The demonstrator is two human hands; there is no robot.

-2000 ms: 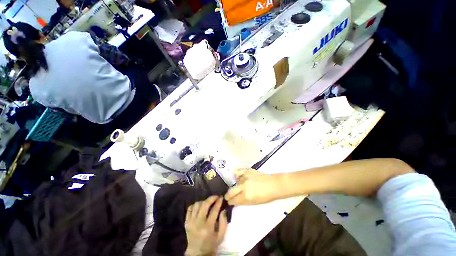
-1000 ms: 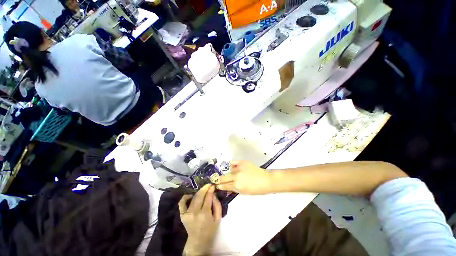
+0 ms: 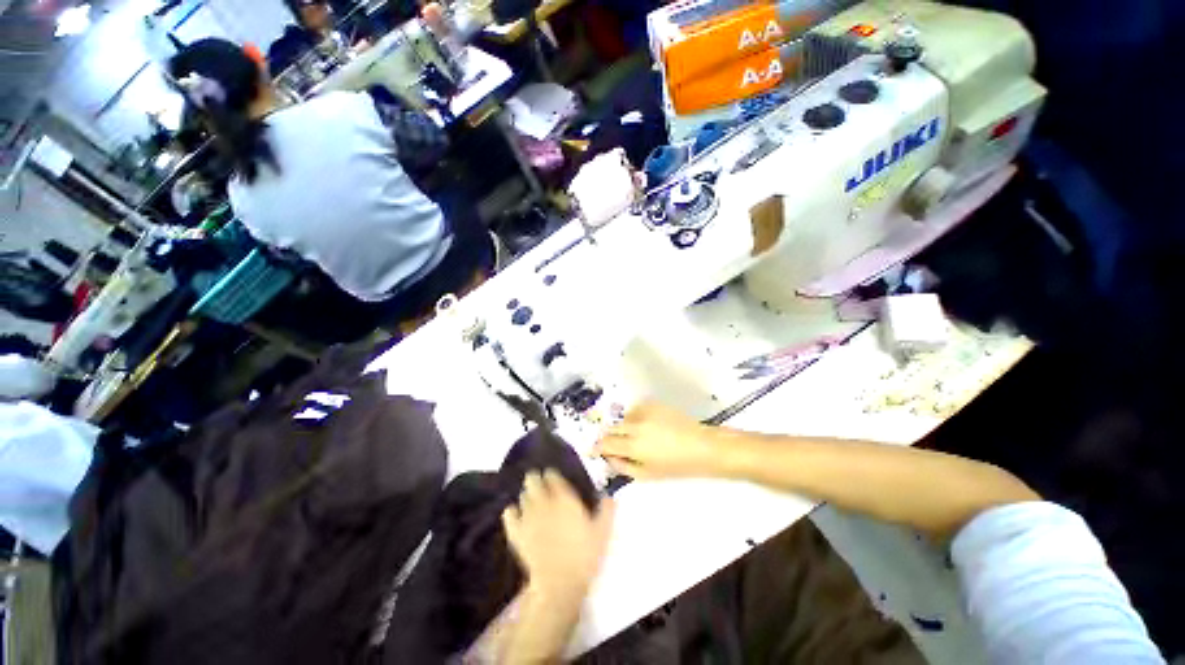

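A dark brown garment piece (image 3: 471, 539) lies on the white machine table, its upper end near the needle area of the cream-white JUKI sewing machine (image 3: 832, 175). My left hand (image 3: 556, 526) lies on the garment's right edge with the fingers bent over the cloth; it is a little blurred. My right hand (image 3: 656, 442) is beside the machine head, fingertips together near the presser foot. The fingers hide what they touch, and I cannot tell if the right hand holds cloth.
A large dark garment pile (image 3: 260, 520) with white labels lies at left. Pink-red snips (image 3: 793, 355) and a small white block (image 3: 915, 321) lie on the table. A person in a light top (image 3: 335, 195) sits beyond. Orange-and-white boxes (image 3: 728, 65) stand behind the machine.
The view has swung left, so the scene sits further right. My left hand has moved down from the presser foot and away from my right fingertips. More cloth shows above it.
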